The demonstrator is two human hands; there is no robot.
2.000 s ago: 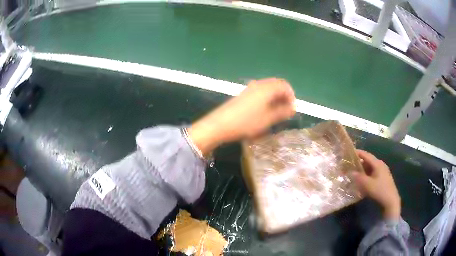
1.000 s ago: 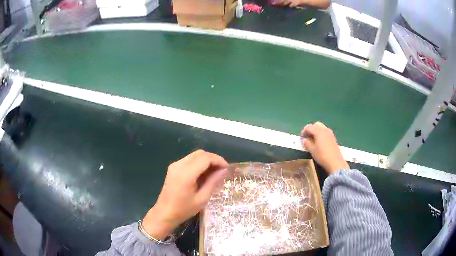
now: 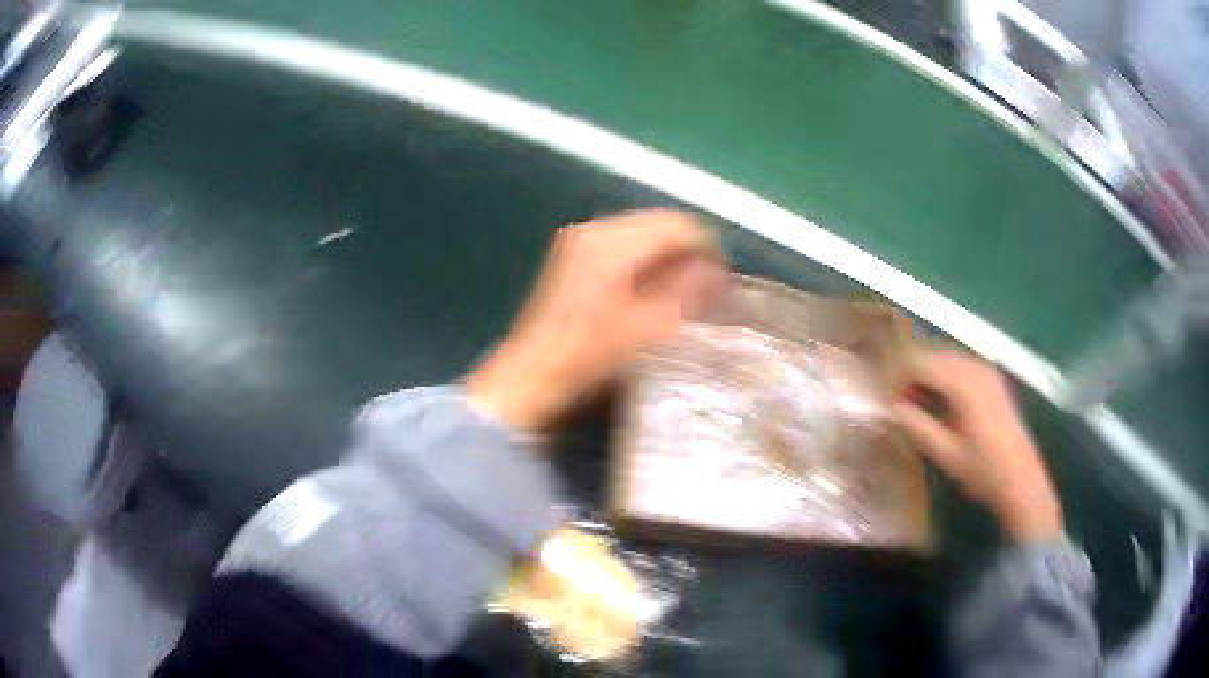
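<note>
A shallow open brown carton [image 3: 776, 431] lies on the dark green bench, filled with shiny clear-white material. My left hand [image 3: 617, 298] is over its upper left corner, fingers curled with the tips close together. My right hand [image 3: 975, 431] is at its right side, fingers bent over the edge. Both hands are blurred, and I cannot tell whether anything tiny is between the fingertips. A ragged yellow patch [image 3: 583, 596] lies on the bench below the carton's left side, with shiny clear strands around it.
A white rail [image 3: 557, 130] runs between the bench and the brighter green conveyor belt [image 3: 849, 133]. A blurred white upright [image 3: 1127, 338] stands at the right. A dark lump [image 3: 93, 133] is at the far left. White strips [image 3: 1167, 609] lie at the right edge.
The view has tilted and shifted, so the carton appears higher and further right. The yellow patch shows again. My right hand has come from the rail to the carton's right side.
</note>
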